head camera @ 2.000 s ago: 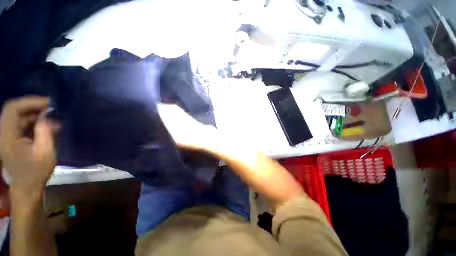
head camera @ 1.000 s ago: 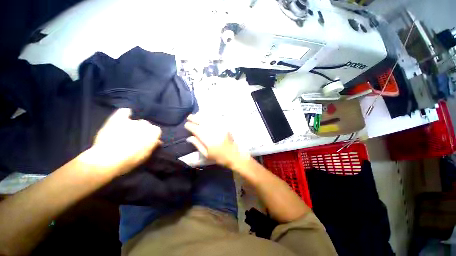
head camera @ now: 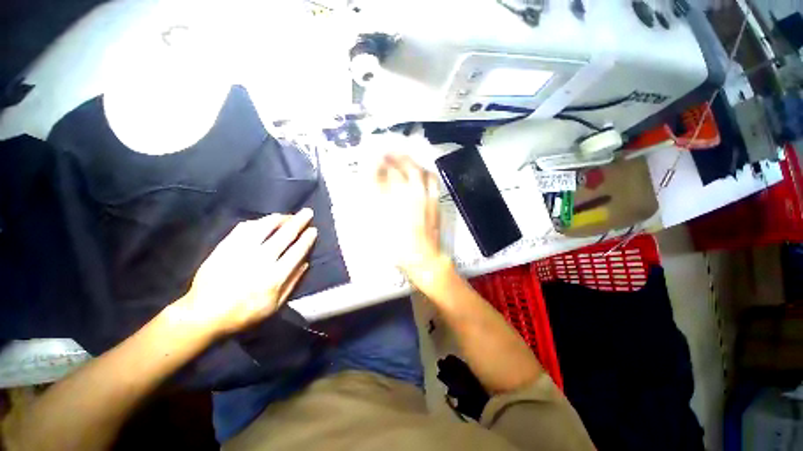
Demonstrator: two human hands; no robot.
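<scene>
A large dark navy garment piece (head camera: 189, 207) lies spread on the white table left of the needle area. My left hand (head camera: 255, 269) rests flat on it near its right edge, fingers slightly spread. My right hand (head camera: 414, 207) is over the white machine bed right of the cloth, below the needle area, blurred by glare; no held thing can be made out. The white sewing machine (head camera: 563, 79) has a lit screen. The presser foot area (head camera: 343, 132) is washed out by glare. A pale rounded object (head camera: 167, 79) covers part of the cloth at upper left.
A black smartphone (head camera: 478, 198) lies right of my right hand. A tan tray (head camera: 629, 195) with small green and yellow items sits further right. A red crate (head camera: 607, 264) with black cloth (head camera: 625, 361) stands below the table edge. Black cables run along the machine front.
My left hand has moved from bunched cloth to lying flat on it. The cloth is smoother. My right hand has moved off the cloth edge, up and right. The pale rounded object has come into view.
</scene>
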